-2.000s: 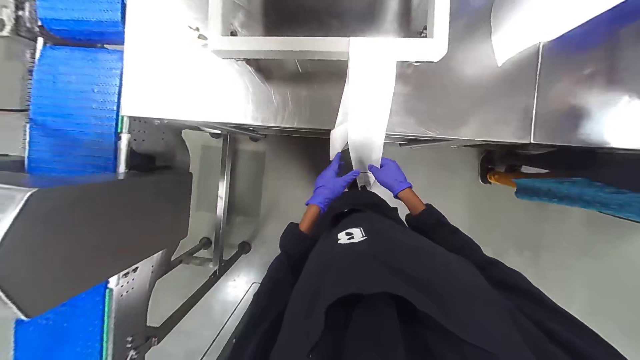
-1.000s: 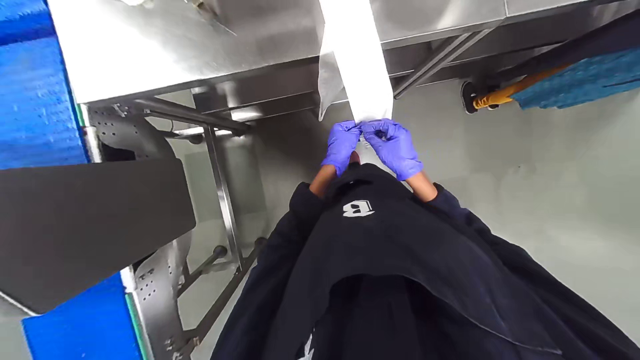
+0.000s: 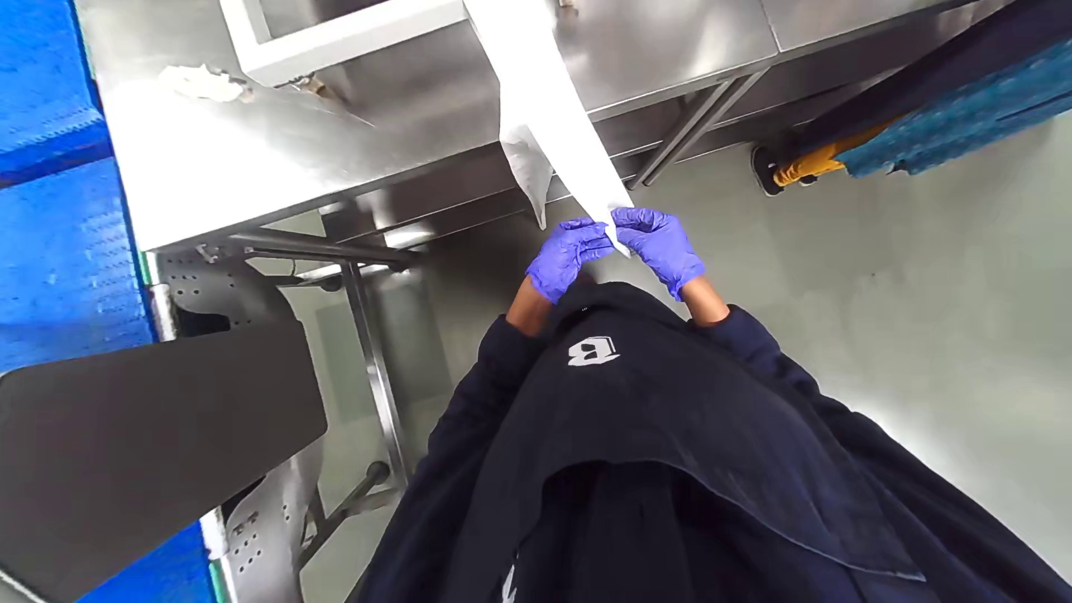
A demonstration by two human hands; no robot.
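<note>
A long strip of white sheet material [image 3: 559,126] runs from a white frame [image 3: 360,38] on the steel table down past the table's front edge. Its narrow lower end lies between my hands, in front of my dark apron. My left hand [image 3: 569,255], in a purple glove, has its fingertips at the left side of that end; how firmly it grips is hard to see. My right hand [image 3: 660,244], gloved alike, pinches the end from the right. A second flap of the white material [image 3: 528,163] hangs over the table edge, just left of the strip.
The steel table [image 3: 419,109] carries a crumpled whitish scrap [image 3: 201,84]. A blue conveyor belt [image 3: 67,251] and a dark grey panel [image 3: 159,444] are at the left. Table legs [image 3: 373,360] stand below. Another person's shod foot [image 3: 765,170] and blue garment [image 3: 955,113] show at upper right.
Both hands have stayed at the strip's lower end; my fingers have shifted there. The view has turned and moved.
</note>
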